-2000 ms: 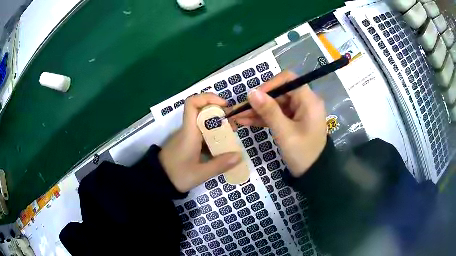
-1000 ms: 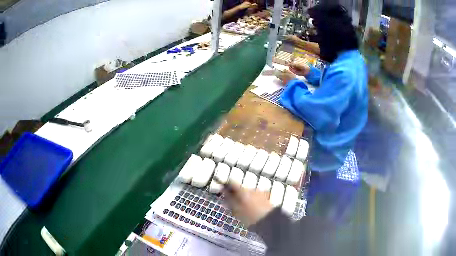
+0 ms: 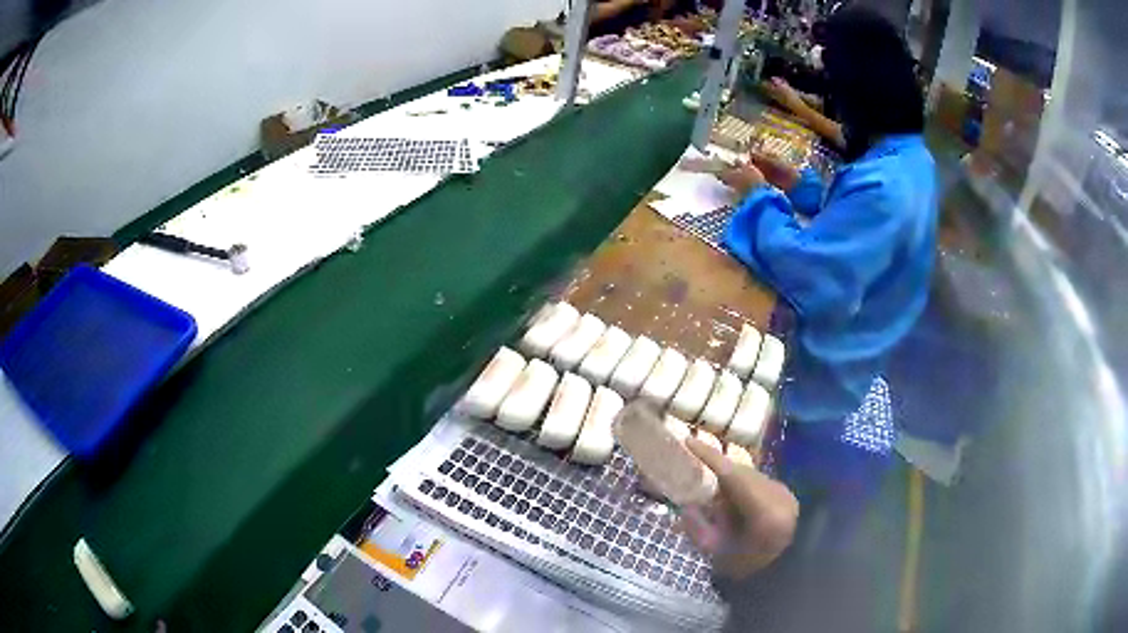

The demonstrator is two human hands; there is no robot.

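My right hand [image 3: 748, 507] reaches in from the lower right, closed on the near end of a cream housing [image 3: 666, 453]. The housing is tilted above the front row, its far end close to another housing [image 3: 599, 427]. My fingers and the held housing hide part of that row. No label shows on its visible face. Cream housings [image 3: 635, 366] lie in rows on the brown board [image 3: 656, 278]. My left hand is not in view, and I see no tweezers.
A label-sheet stack [image 3: 563, 513] lies before the rows, beside an orange-and-white printed paper [image 3: 402, 544]. The green belt [image 3: 309, 371] runs left, carrying a housing [image 3: 102, 579]. A blue tray [image 3: 93, 359] lies across it. A worker in blue [image 3: 866, 235] sits beyond.
The view has swung up and right from the label sheet to the rows. My left hand and the tweezers have left view. My right hand has moved right across the rows and now holds a housing.
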